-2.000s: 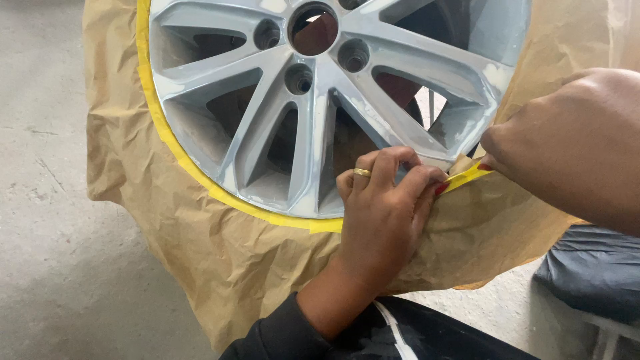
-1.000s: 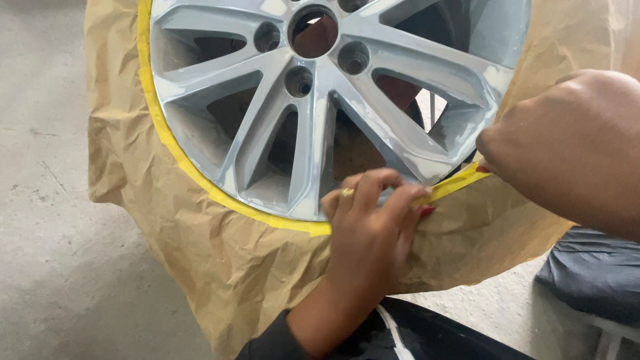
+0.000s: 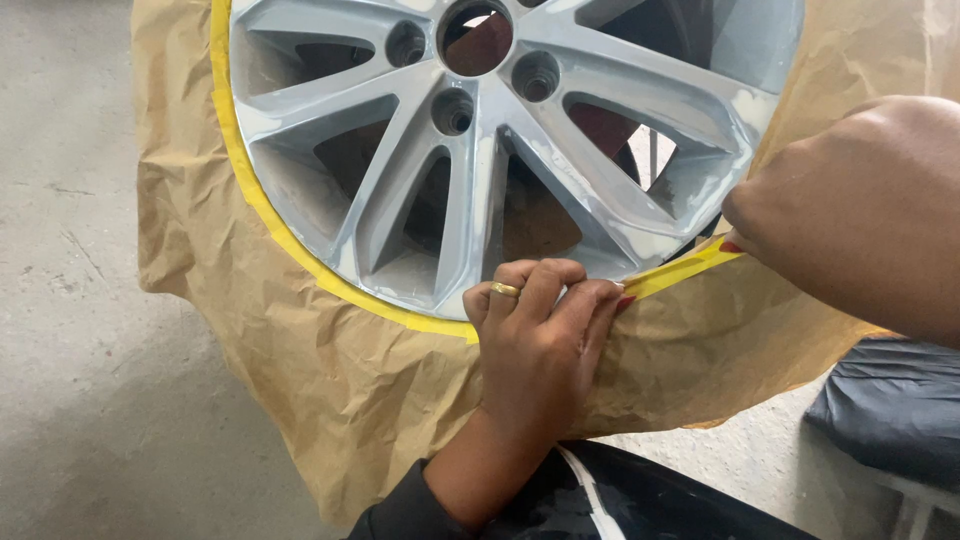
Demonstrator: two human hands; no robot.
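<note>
A grey alloy wheel (image 3: 480, 172) with pale patches lies face up, brown masking paper (image 3: 360, 390) around its rim. Yellow masking tape (image 3: 268, 222) runs along the rim's left and lower left edge. My left hand (image 3: 536, 337), a gold ring on one finger, pinches the paper and yellow tape at the wheel's lower edge between thumb and finger. Farther right, my right hand (image 3: 855, 210) has its fingertips on the other end of this yellow stretch; most of its fingers are hidden behind the back of the hand. Between the hands the tape lies along the paper's edge.
Concrete floor (image 3: 67, 337) shows at the left. A dark covered object, perhaps a seat (image 3: 892, 412), stands on a light frame at the lower right. Dark clothing with a white stripe (image 3: 589, 487) is at the bottom, below the paper.
My left hand first shifted left and down along the rim, then slightly back up and right. The right hand stays in nearly the same place.
</note>
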